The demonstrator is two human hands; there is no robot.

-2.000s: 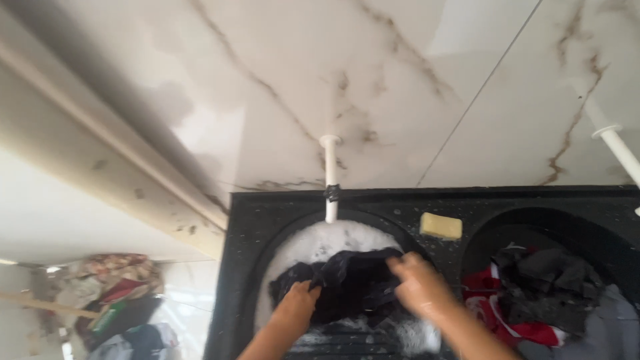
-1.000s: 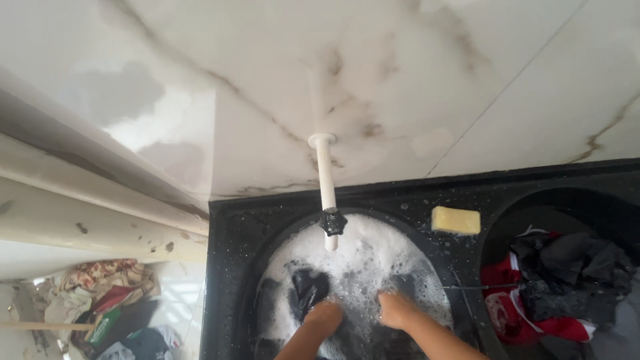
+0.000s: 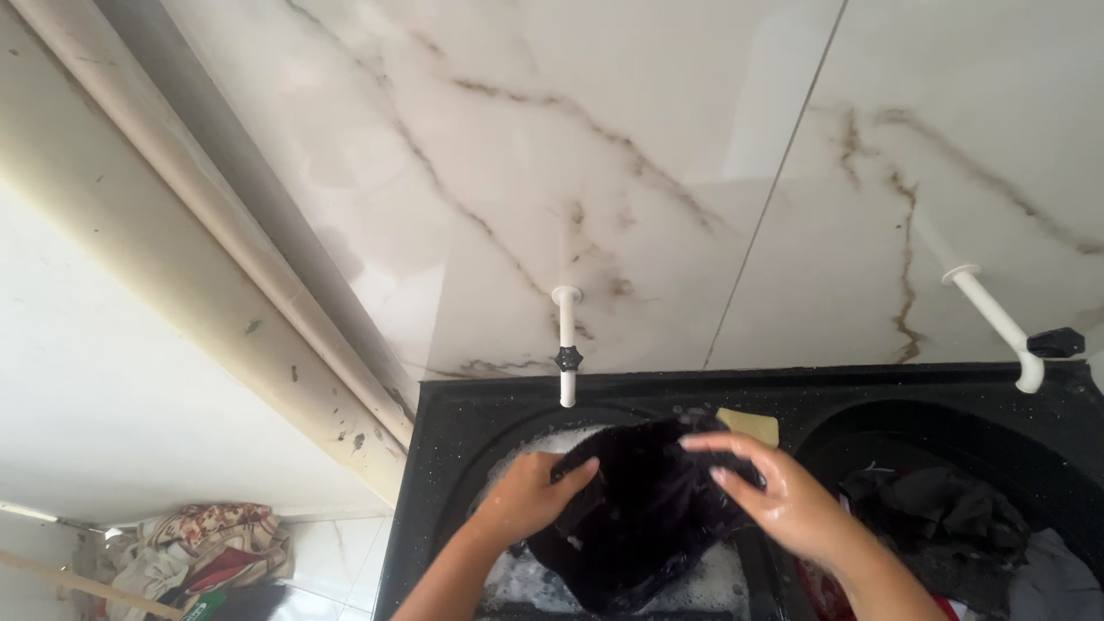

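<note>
A wet black garment (image 3: 642,509) hangs spread over the left basin of a black speckled double sink (image 3: 444,431). My left hand (image 3: 539,496) pinches its upper left edge between thumb and fingers. At the cloth's upper right is my right hand (image 3: 763,487), wet, thumb and fingers apart; the fingertips are at the cloth, and whether they touch it cannot be told. White soapy foam (image 3: 535,586) shows below and around the garment. A yellow soap bar (image 3: 750,426) lies on the ledge behind my right hand, partly hidden by the cloth and fingers.
A white tap with a black knob (image 3: 567,358) juts over the left basin; another white tap (image 3: 1000,319) is over the right one. Dark, grey and red clothes (image 3: 940,526) fill the right basin. A clothes pile (image 3: 216,552) lies on the floor at lower left, near a wooden stick (image 3: 86,586).
Both hands were low in the foamy water a second ago; they are now raised, with the black garment lifted and spread between them. The view has shifted.
</note>
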